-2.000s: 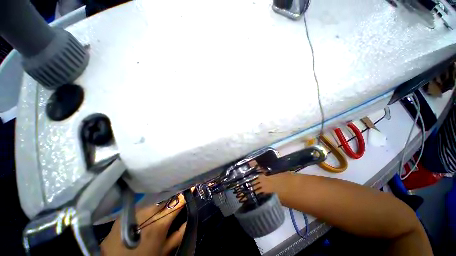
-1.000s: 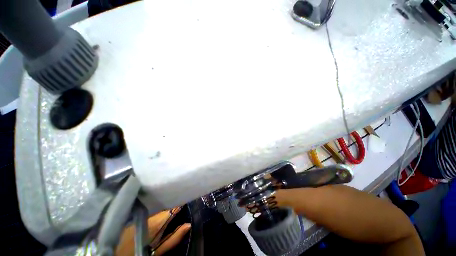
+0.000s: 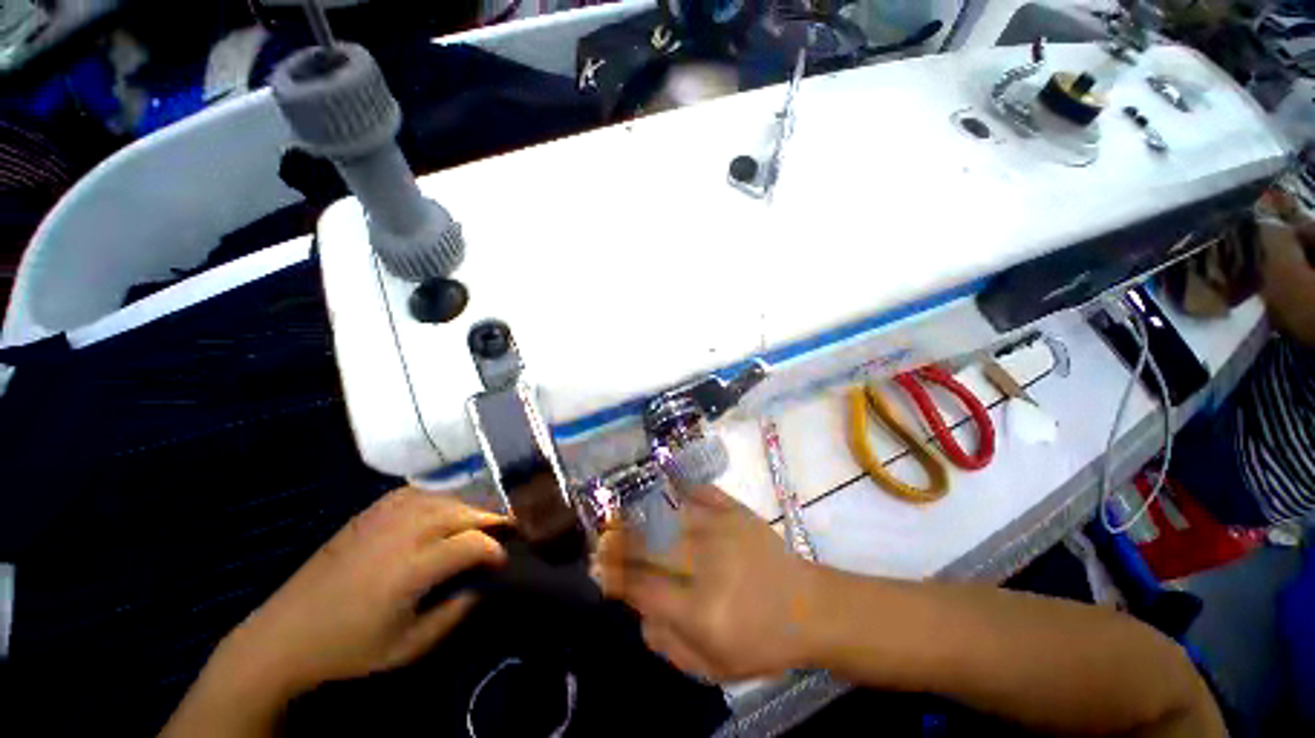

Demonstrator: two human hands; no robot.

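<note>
Dark cloth [image 3: 173, 476] with faint thin stripes covers the table left of and below the needle area of the white sewing machine [image 3: 606, 260]. My left hand [image 3: 382, 584] lies on the cloth left of the needle area, fingers bent towards it; whether it pinches cloth is unclear. My right hand [image 3: 721, 584] is at the right of the needle area, below the grey tension knob [image 3: 698, 459]. Its fingertips are close to the cloth edge, and what they touch is partly hidden. A thin white loop [image 3: 522, 698] lies on the cloth between my forearms.
Scissors with a yellow handle [image 3: 897, 444] and a red handle [image 3: 948, 418] lie right of the needle. A white cable [image 3: 1136, 461] loops at the table's right. A grey ribbed joint [image 3: 335, 98] stands above the machine head. A person's striped clothing [image 3: 1281, 454] shows at far right.
The view has pulled back and shows more of the table and machine. Both hands, largely hidden behind the machine head before, now show beside the needle area. The white loop has come into view.
</note>
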